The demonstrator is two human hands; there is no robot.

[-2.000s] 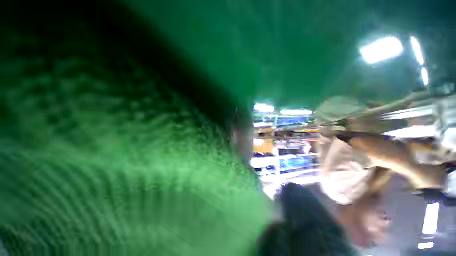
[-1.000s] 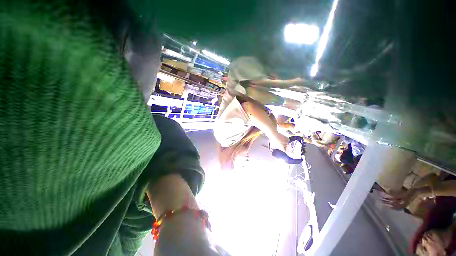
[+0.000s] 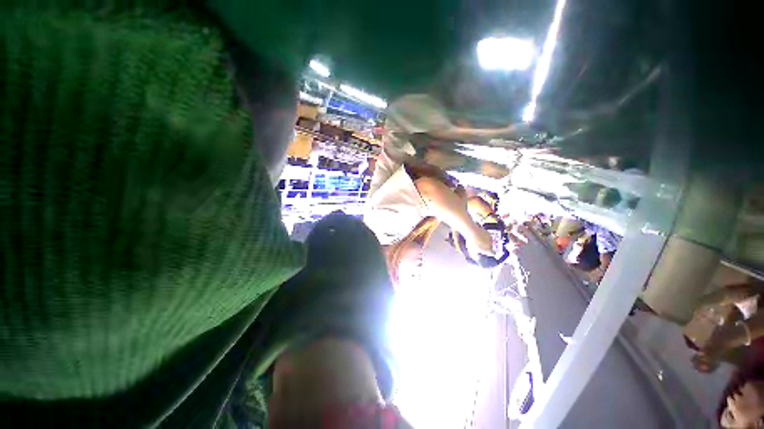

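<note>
Neither of my hands is in view. My green sleeve (image 3: 335, 276) comes down the middle, and a short stretch of bare forearm (image 3: 322, 381) shows below it. A blurred red band (image 3: 360, 416) lies at the wrist, where the bottom edge cuts the arm off. Beside the sleeve is a glaring white area (image 3: 444, 352), too overexposed to tell what it is. No held object shows.
A person in a light top (image 3: 398, 205) and cap reaches over the line beyond the glare. A long grey-looking strip (image 3: 565, 314) runs past a slanted white post (image 3: 603, 318). Another person's hands (image 3: 720, 335) are at far right. Green clothing fills the left.
The view was blurred and differently angled at first. Since one second ago, my sleeve and forearm have shifted down and right, taking most of the wrist out of the picture. The far-right hands have moved.
</note>
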